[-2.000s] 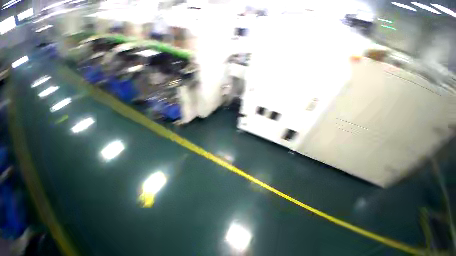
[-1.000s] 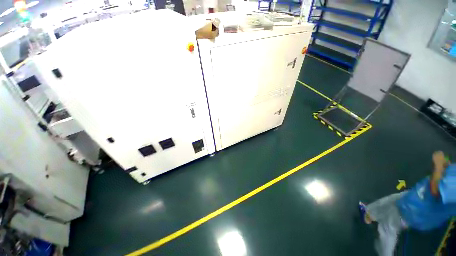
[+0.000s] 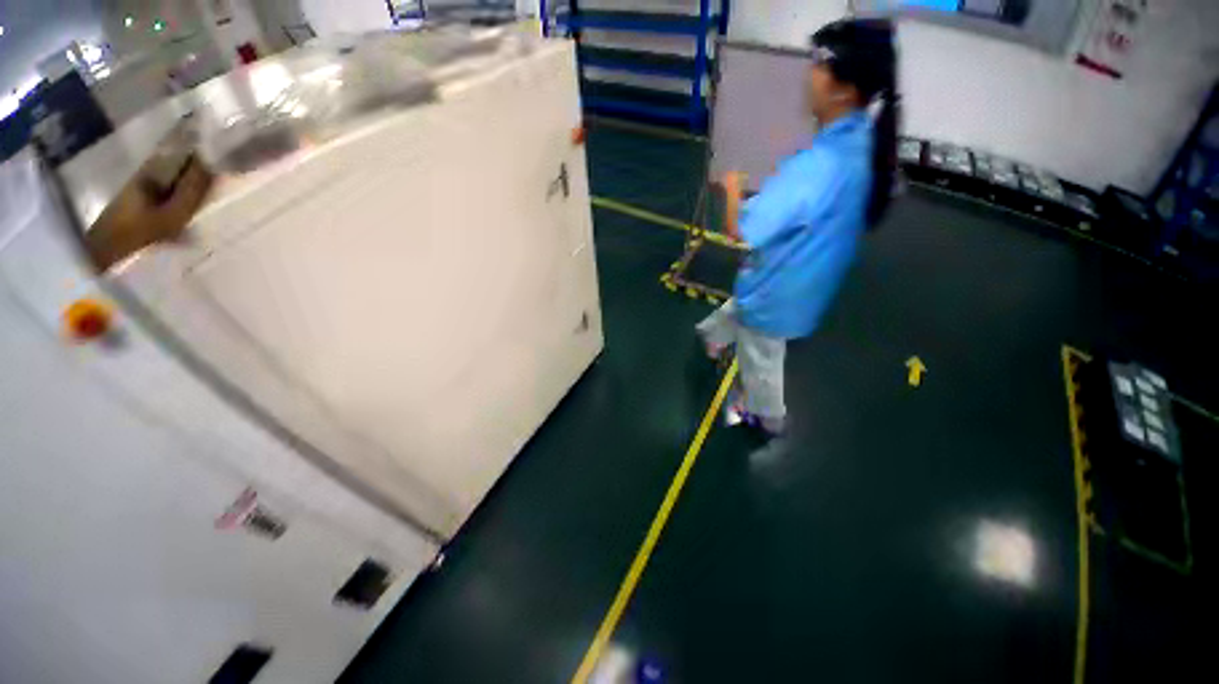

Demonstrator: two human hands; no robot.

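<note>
Neither of my hands is in the picture. Nearest in front of me at the left stands a large white machine cabinet point(image 3: 388, 307) with small black handles and a seam down its side. A round orange-red button point(image 3: 88, 319) sits on its near panel. A brown open box or bag point(image 3: 150, 207) and some clear, blurred items point(image 3: 301, 100) lie on its top. At the bottom edge a small white and blue shape shows, perhaps my shoe; it is blurred.
A person in a light blue top point(image 3: 809, 241) stands on the yellow floor line point(image 3: 664, 515). Behind the person are a grey board on a stand point(image 3: 758, 114) and blue shelves point(image 3: 639, 67). Black trays point(image 3: 989, 174) line the wall. A flat dark item point(image 3: 1146, 408) lies inside yellow tape at the right.
The view has swung right along the machines, and the white cabinet is now closer at the left. The person, earlier at the lower right edge, is now upright near the centre.
</note>
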